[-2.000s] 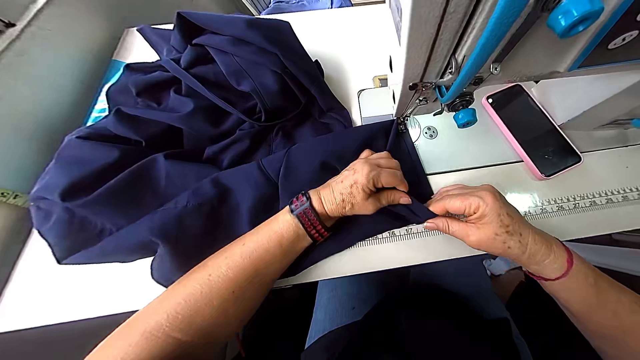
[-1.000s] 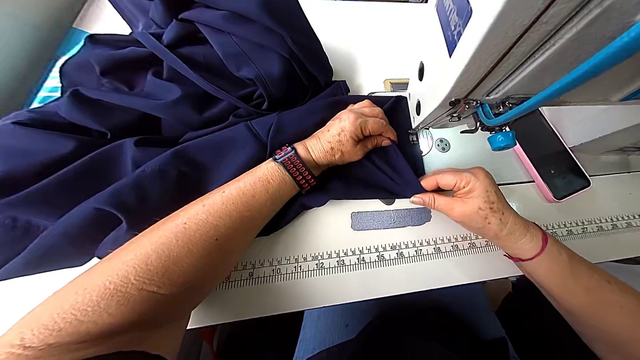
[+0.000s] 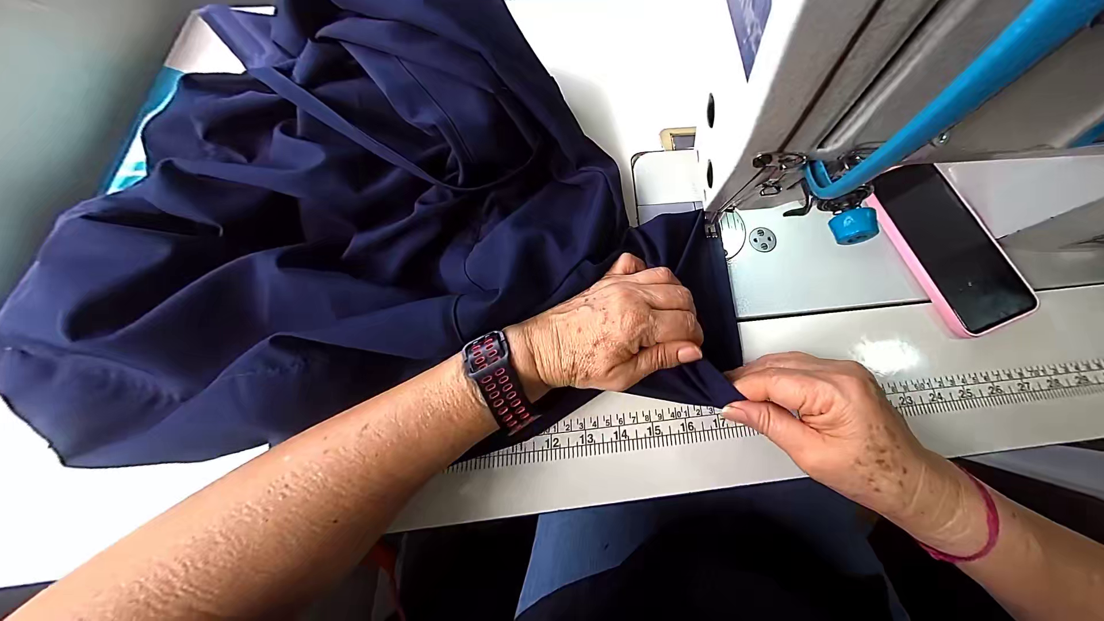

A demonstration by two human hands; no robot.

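Note:
Navy blue fabric (image 3: 388, 233) lies in loose folds over the left side of the sewing machine table, its narrow right end reaching the presser foot (image 3: 711, 228). My left hand (image 3: 625, 328), with a watch on the wrist, grips a fold of it just below the foot, thumb on top. Between thumb and forefinger my right hand (image 3: 802, 410) pinches the fabric's near corner, beside the printed ruler scale (image 3: 949, 399) on the table edge. The needle is too small to make out, and the cloth under my left palm is hidden.
The sewing machine head (image 3: 802, 95), with a blue tube (image 3: 957, 86) and a blue knob (image 3: 854, 226), rises at the upper right. A phone in a pink case (image 3: 957, 250) lies right of the foot. The metal needle plate and bed (image 3: 819, 276) show between them.
The cloth's near edge, off the ruler a second ago, now covers part of it, with my right hand lower beside the scale. Both hands still hold the fabric. The view has shifted.

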